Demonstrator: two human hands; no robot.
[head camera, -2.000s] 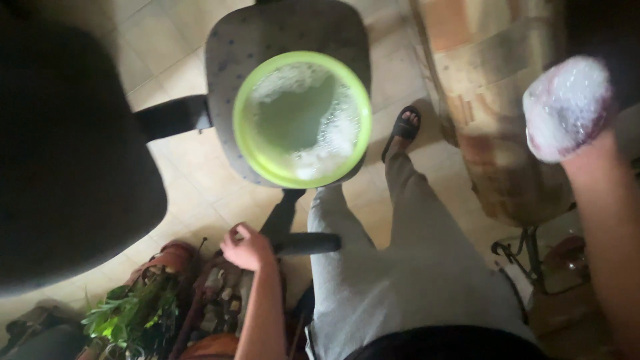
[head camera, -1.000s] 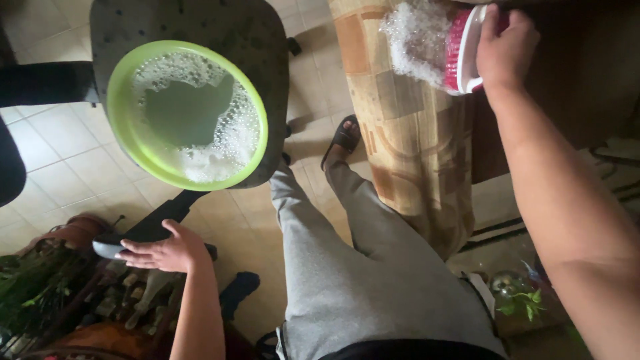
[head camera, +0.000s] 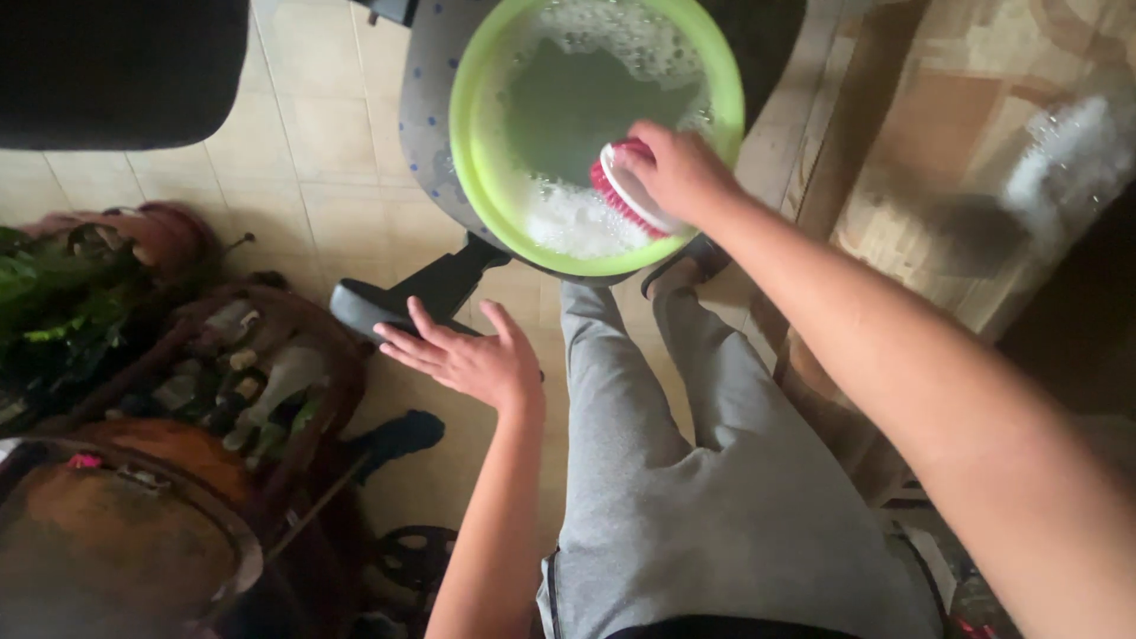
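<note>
My right hand (head camera: 679, 173) grips a scrub brush (head camera: 641, 191) with a white back and red bristles, over the foamy water near the right side of a green basin (head camera: 470, 164). Whether the bristles touch the water I cannot tell. The basin stands on the dark seat of a chair (head camera: 426, 115). My left hand (head camera: 466, 355) holds nothing, its fingers spread beside the chair's armrest (head camera: 373, 306); whether they touch it is unclear. White suds (head camera: 1069, 164) lie on the patterned, cushion-like surface (head camera: 941, 133) at the right.
Another dark chair (head camera: 115, 71) stands at the upper left. Potted plants (head camera: 53, 302) and a container of mixed objects (head camera: 257, 382) are at the left, with a round-rimmed pot (head camera: 124, 532) below. My legs (head camera: 621, 426) stand just below the basin on the tiled floor (head camera: 324, 133).
My right hand has moved left with the brush, from beside the patterned surface to over the basin. Suds that were on the brush now show on that surface. The view has shifted.
</note>
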